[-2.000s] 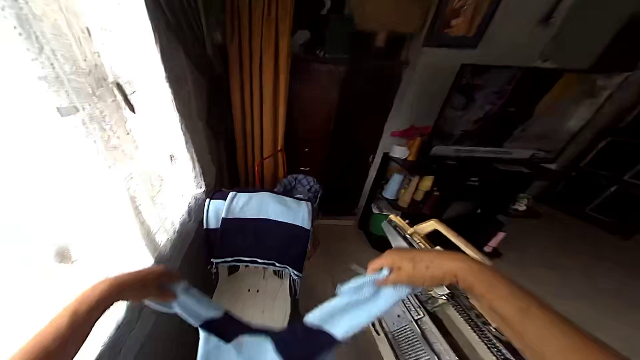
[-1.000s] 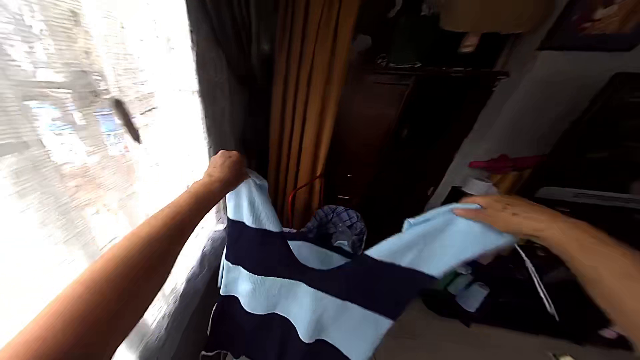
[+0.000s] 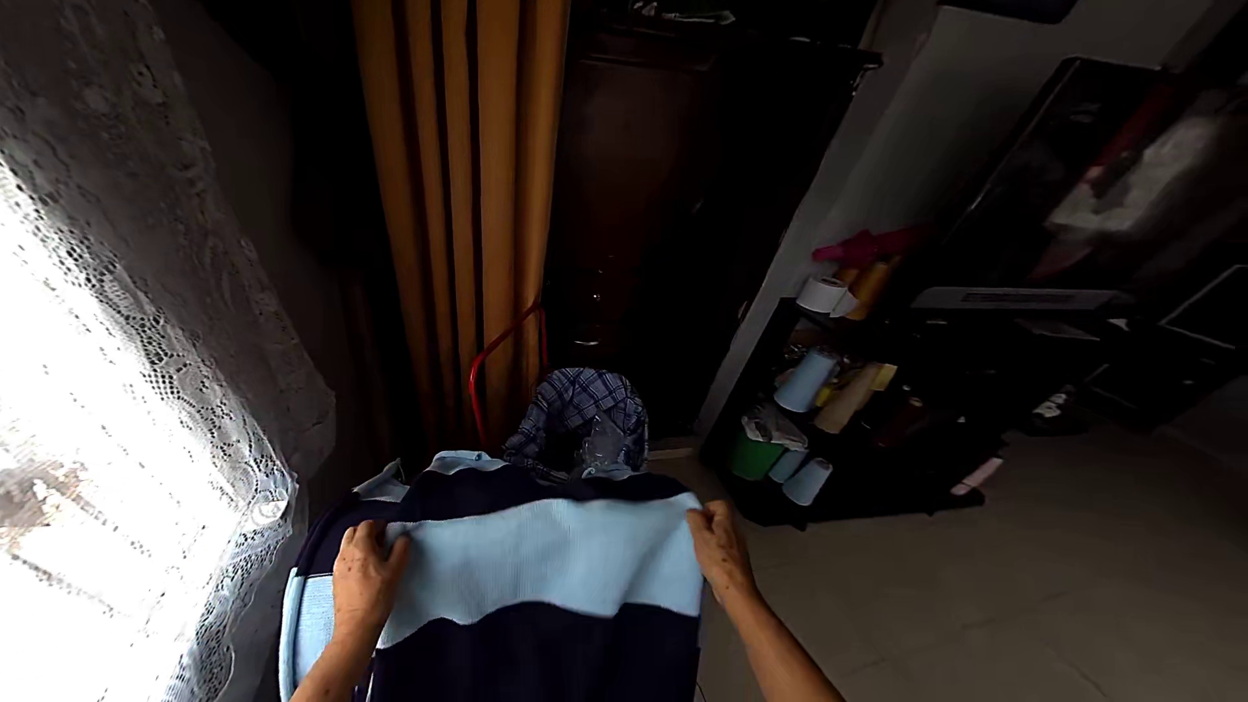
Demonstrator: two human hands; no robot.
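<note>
A knitted panel with light blue and navy stripes (image 3: 546, 556) is spread between my two hands at the bottom centre. My left hand (image 3: 366, 575) grips its left edge, thumb on top. On the opposite edge, my right hand (image 3: 720, 551) pinches the light blue stripe. More striped knit fabric (image 3: 314, 609) lies under and left of the panel, draped over something that the fabric hides. The panel's lower part runs out of view.
Behind the knit stands a checked cloth-lined container (image 3: 585, 395) beside a red metal frame (image 3: 475, 375). A lace curtain (image 3: 195, 322) hangs at left, an orange curtain (image 3: 487, 195) behind. Yarn cones (image 3: 807, 380) fill a dark shelf (image 3: 756, 390) at right.
The striped knit, held up in the air one second ago, is now lower and laid over the other striped fabric. Both hands have come down with it. The view has shifted.
</note>
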